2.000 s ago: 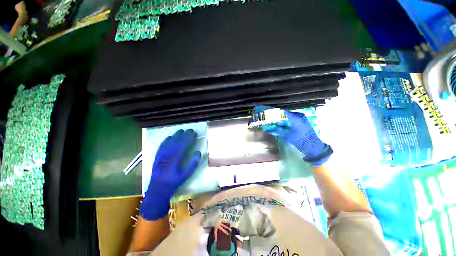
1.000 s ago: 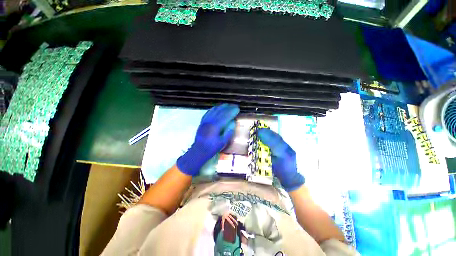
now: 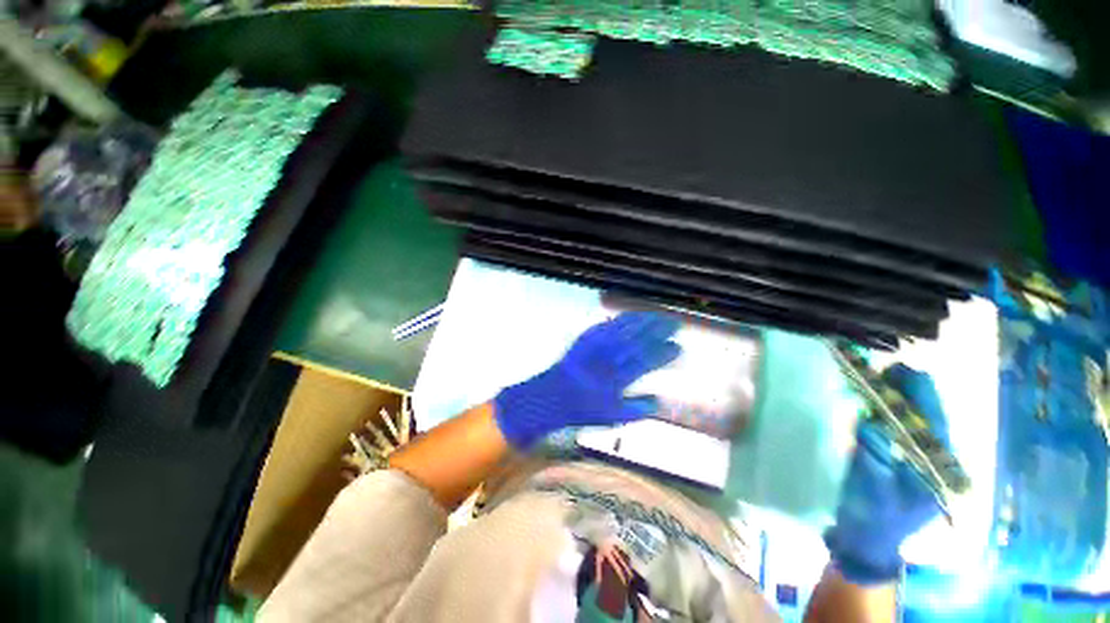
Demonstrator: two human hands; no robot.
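My right hand (image 3: 879, 481), in a blue glove, grips a long thin circuit board panel (image 3: 898, 420) at the right, over the pale sheet. The panel is blurred and tilted, seen nearly edge-on. My left hand (image 3: 584, 383), in a blue glove, lies with fingers spread over the left part of the work block (image 3: 700, 396) and holds nothing that I can see. The block is grey on top with a white strip near my body. Part of it is hidden under my left hand.
Stacked black foam sheets (image 3: 730, 146) lie ahead, with green boards (image 3: 743, 31) on top. Another foam stack (image 3: 250, 304) with boards (image 3: 183, 237) is at left. White strips (image 3: 418, 323) lie left of the pale sheet. A cardboard box (image 3: 310, 450) holds thin sticks (image 3: 380, 438).
My right hand has moved right, off the work block, with the panel. My left hand has its fingers spread over the block. The whole view has turned and shifted.
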